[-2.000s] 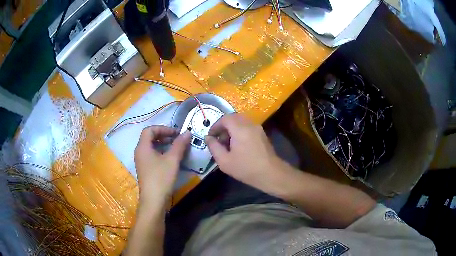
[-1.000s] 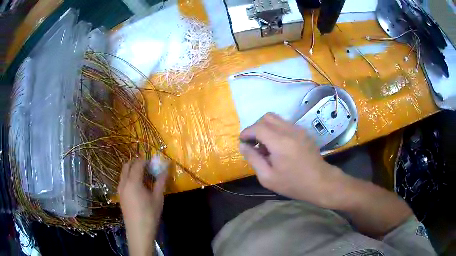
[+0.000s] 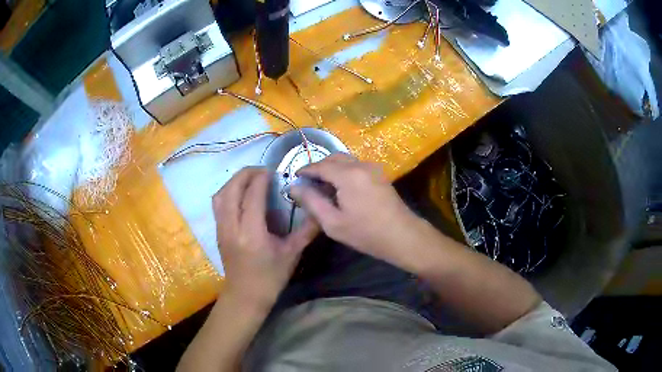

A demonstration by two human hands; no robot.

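The round base unit [image 3: 273,150] lies on the white sheet near the bench's front edge, with the pale housing [image 3: 294,156] on it. Lead wires [image 3: 218,145] run from it to the left and up. My left hand [image 3: 254,218] is over the left and lower part of the housing, fingers bent. My right hand [image 3: 348,200] is over its right side, thumb and fingers close together. A thin dark strand [image 3: 292,218] shows between the hands. The hands hide most of the housing, and I cannot tell what the fingertips hold.
The screw feeder [image 3: 181,69] stands at the back left, the black electric screwdriver [image 3: 273,43] beside it. Wire harnesses [image 3: 65,283] lie at left, tangled thin wires [image 3: 105,152] behind them. A cardboard bin [image 3: 588,211] with dark wired units stands right. Waiting units [image 3: 472,18] lie back right.
My hands went from the housing to the left near the harnesses, and are now back together over the housing. The view swung left and then back.
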